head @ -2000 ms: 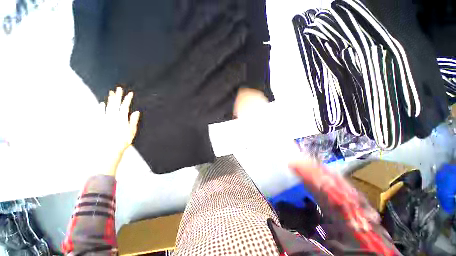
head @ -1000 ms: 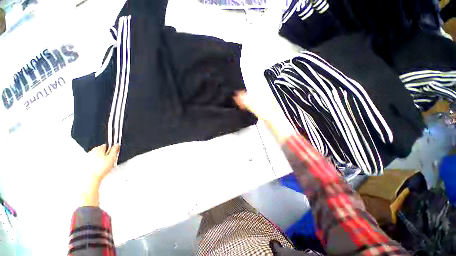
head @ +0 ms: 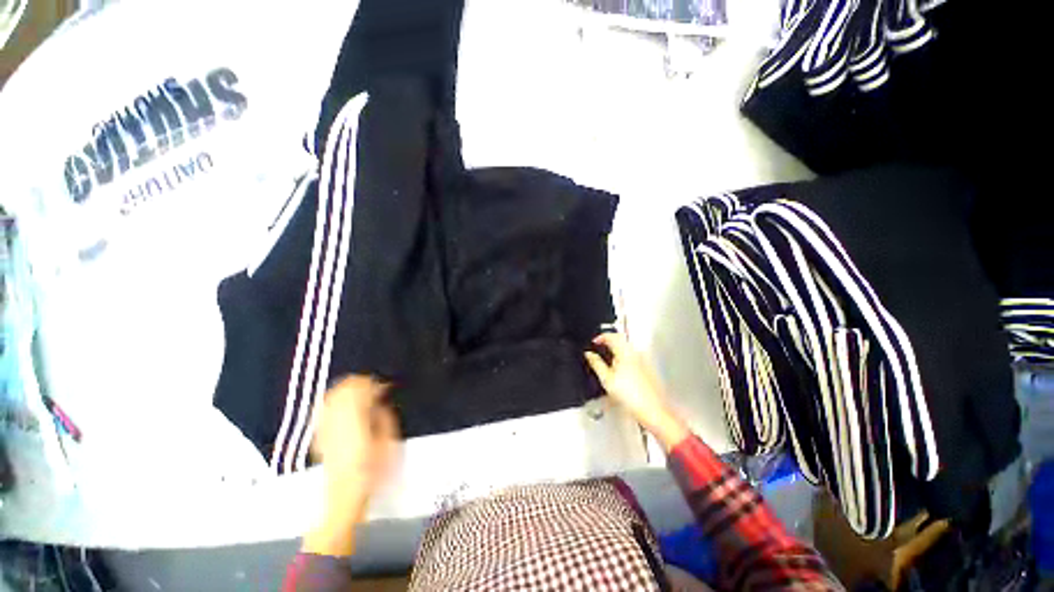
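Observation:
A black garment (head: 399,266) with white parallel stripes lies partly folded in front of me, its upper part running out of the top edge. My left hand (head: 356,434) is blurred over its lower edge, just right of the stripes; whether it holds cloth cannot be told. My right hand (head: 618,368) has its thumb and fingers at the garment's lower right corner and appears to pinch the edge.
The garment lies on a white table (head: 543,445). A stack of printed polybags (head: 150,139) is at left. A thick pile of striped black garments (head: 832,335) is at right, with more striped garments (head: 855,69) behind. A brown carton (head: 861,544) stands below the table edge.
The garment went from dark side up to stripes showing, folded. Since the last earlier frame, my left hand moved right off the stripes; my right hand moved down to the lower right corner.

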